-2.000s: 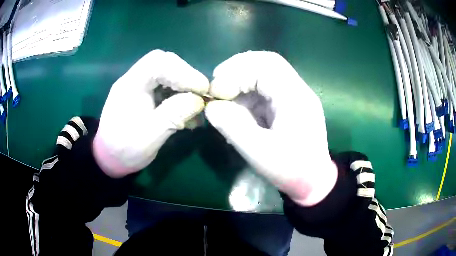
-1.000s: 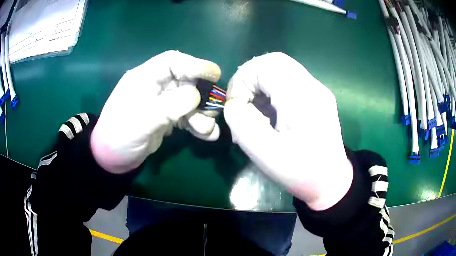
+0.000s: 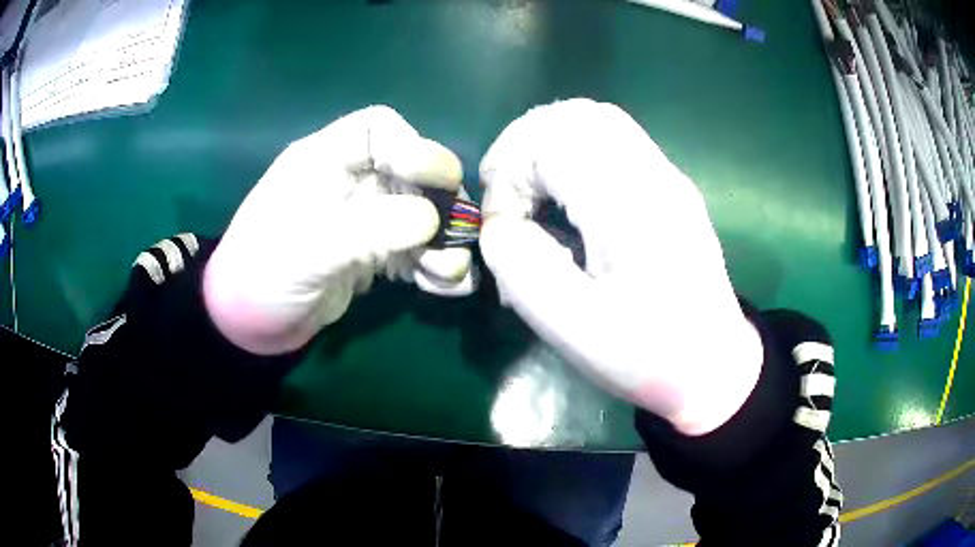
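Note:
My left hand (image 3: 331, 224), in a white glove, pinches a small black connector housing (image 3: 443, 217) between thumb and fingers. Thin coloured lead wires (image 3: 465, 221), among them red, yellow and white, run from the housing's right side to the fingertips of my right hand (image 3: 609, 240). My right hand, also in a white glove, grips the wires close to the housing. The rest of the cable is hidden behind my right hand. Both hands are held above the green tabletop (image 3: 321, 64).
A dense cable pile (image 3: 871, 139) with blue ends towards me lies at the right. A white cable with a blue connector (image 3: 753, 33) lies at the top. A printed sheet (image 3: 96, 59) is at upper left, with thin blue-ended cables (image 3: 15, 139) beside it.
Two seconds ago the fingertips met and hid the housing; a second ago it came into view in my left fingers. Since then it has tilted slightly and my left fingers cover more of it.

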